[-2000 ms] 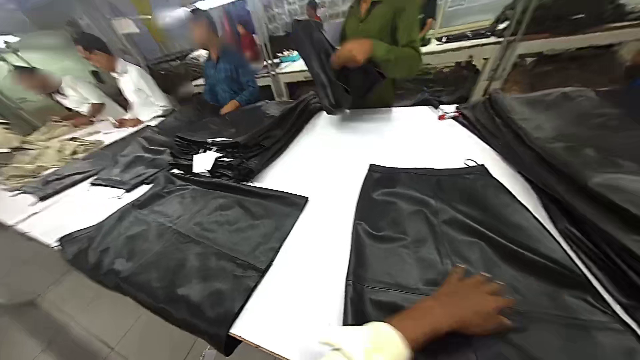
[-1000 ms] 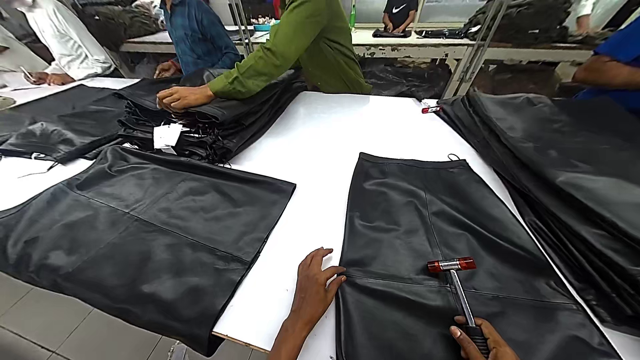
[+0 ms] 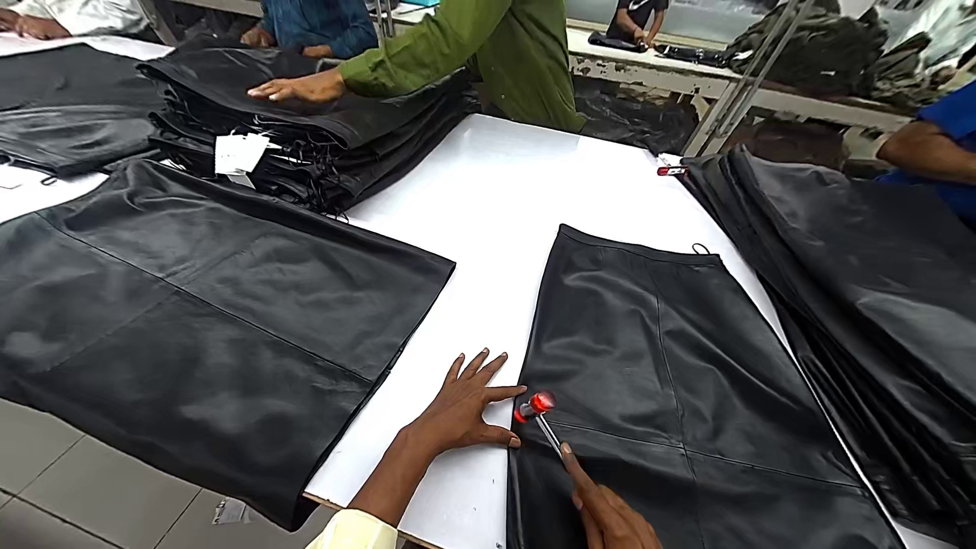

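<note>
A black leather skirt (image 3: 610,328) lies flat on the white tabletop, its waistband at the far end with a small loop on it. In my right hand (image 3: 614,518) is a small mallet (image 3: 550,436) with a metal handle and red faces; its head is at the skirt's left edge, by the cross seam. My left hand (image 3: 461,408) is spread on the white table beside that edge, thumb and index fingertips touching the leather, holding nothing.
Another black leather skirt (image 3: 221,297) covers the table at left and hangs over its front edge. Behind it is a stack of black leather garments (image 3: 366,114) with white tags, a co-worker's hand (image 3: 301,88) on top. More leather pieces (image 3: 862,290) are piled at right, near a red item (image 3: 672,171).
The mallet has moved left from the skirt's middle to its left edge. Two seconds ago a hand lay on the skirt, and no mallet showed.
</note>
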